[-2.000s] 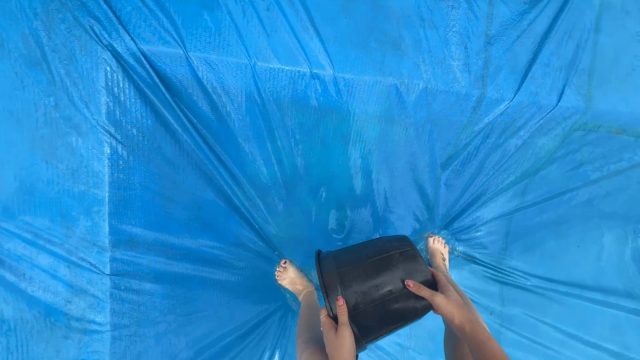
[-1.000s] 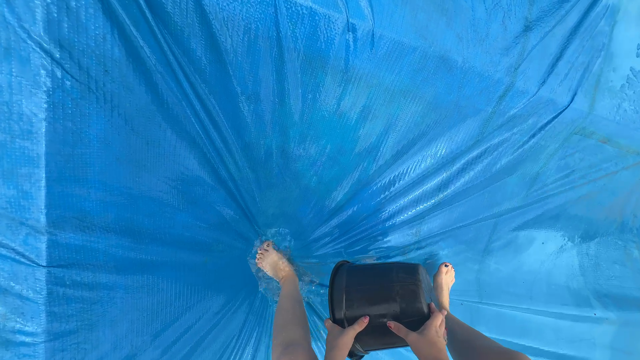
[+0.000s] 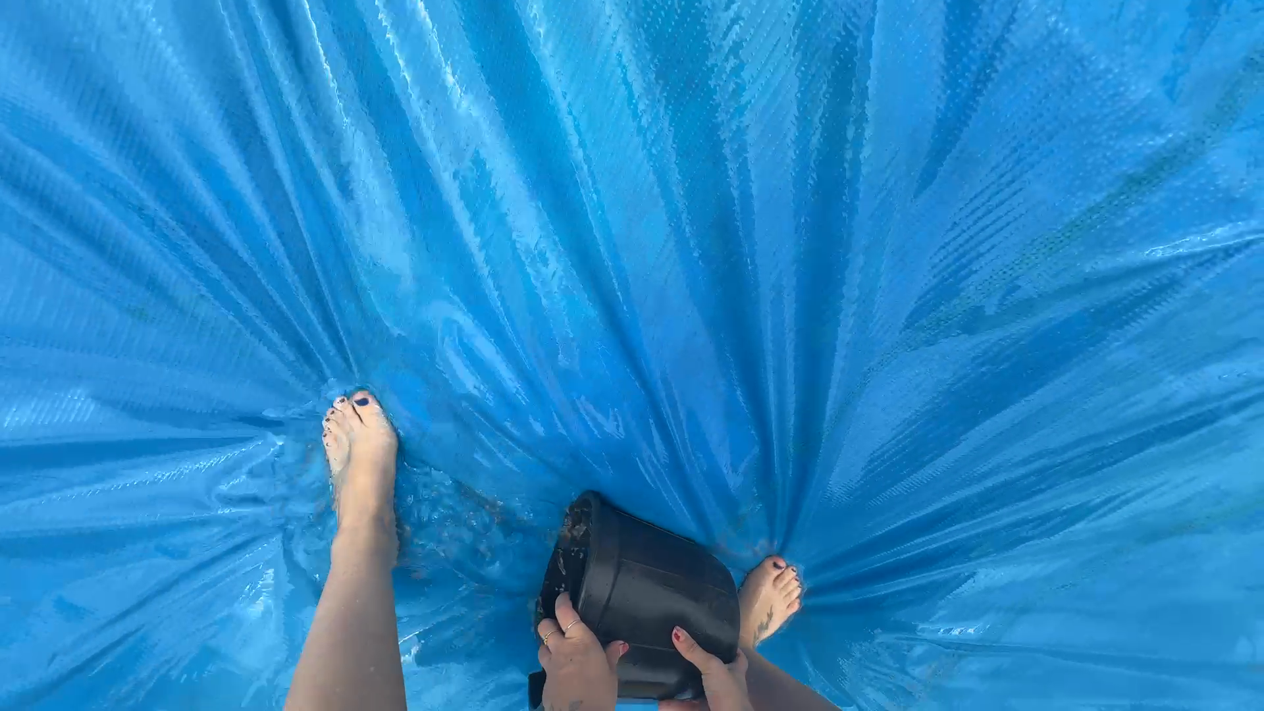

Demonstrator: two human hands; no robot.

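A black plastic bucket lies tilted on its side at the bottom centre, its open mouth facing left. My left hand grips its rim, with ringed fingers inside the mouth and the thumb on the outer wall. Near the bucket's base, my right hand holds the side from below, partly cut off by the frame's bottom edge. Shallow water with small dark bits lies left of the mouth, on a blue plastic tarp.
My bare left foot presses into the wet tarp left of the bucket. Just right of the bucket's base stands my right foot. Long folds in the tarp spread out from both feet.
My left hand has shifted onto the rim at the bucket's mouth. The bucket has turned, and my feet stand farther apart. Tarp folds around them have changed.
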